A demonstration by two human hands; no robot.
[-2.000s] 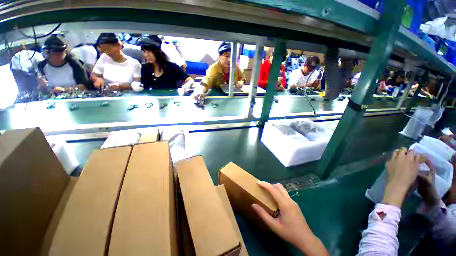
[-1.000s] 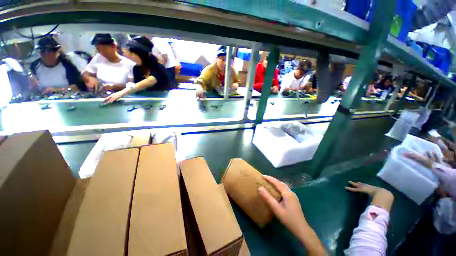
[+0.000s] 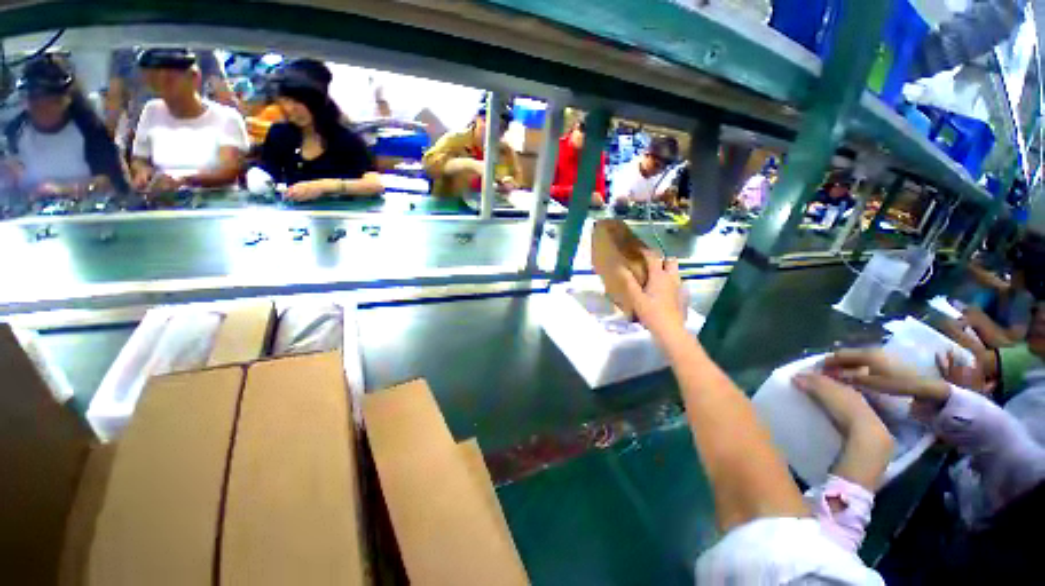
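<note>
My right hand (image 3: 651,288) holds a small brown carton (image 3: 617,261), tilted, above the near side of a white foam tray (image 3: 602,363) on the green conveyor. The carton and hand hide part of the tray's hollows. I cannot tell whether the carton touches the tray. My left hand is not in view. Brown cartons (image 3: 287,458) stand side by side at lower left. Another foam tray (image 3: 112,395) lies behind them, with film-wrapped units and a brown box (image 3: 243,332) between them.
A green rack post (image 3: 791,172) rises right of the tray, under an overhead shelf (image 3: 676,46). At right, a neighbour's pink-sleeved arms (image 3: 842,504) work at another white foam tray (image 3: 791,429). Workers sit along the far line (image 3: 424,246).
My right hand has lifted the small carton off the green bench and carried it forward over the tray. The neighbour's tray is now nearer, with hands over it. The view has shifted right.
</note>
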